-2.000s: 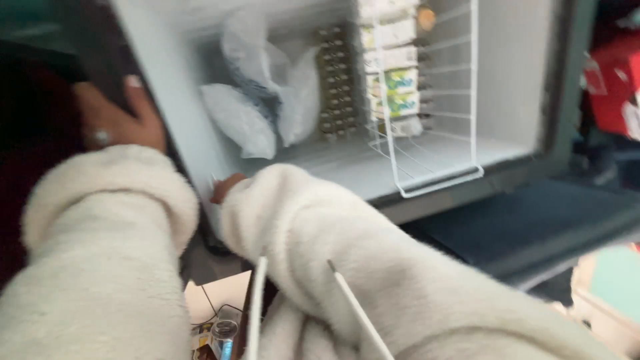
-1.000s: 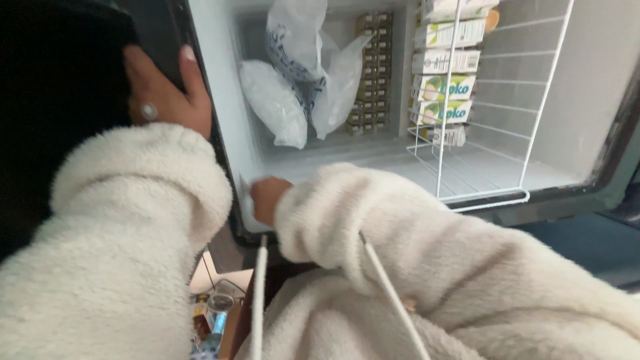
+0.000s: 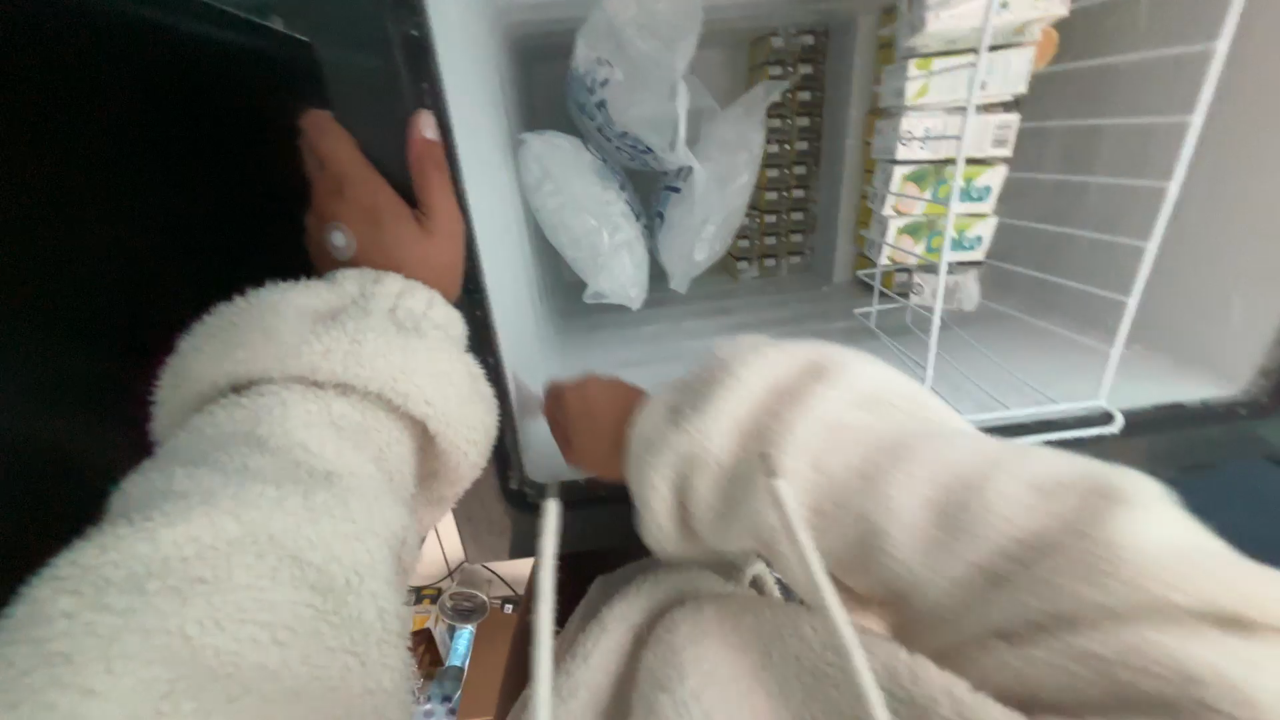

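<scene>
My left hand [image 3: 385, 215], with a ring on one finger, rests on the dark outer side of a chest freezer, thumb along the rim. My right hand [image 3: 595, 425] is at the freezer's white inner wall [image 3: 480, 200], near the left front corner, fingers curled; whether it holds anything is hidden. Beyond it lie plastic bags of what looks like ice [image 3: 590, 215], with blue printing on some. Behind them are stacked small boxes [image 3: 785, 160]. A white wire basket [image 3: 1165, 210] hangs at the right, beside a column of white and green cartons [image 3: 940, 190].
Below the freezer's front edge, a cardboard box [image 3: 492, 655] stands beside a clear round container [image 3: 463, 605], a blue item and cables. Two white hoodie cords [image 3: 545, 610] hang in front of the view. A dark surface [image 3: 1220, 490] lies at the lower right.
My hands stay at about the same places on the freezer. The view has shifted, with the freezer's contents now more to the right than two seconds ago.
</scene>
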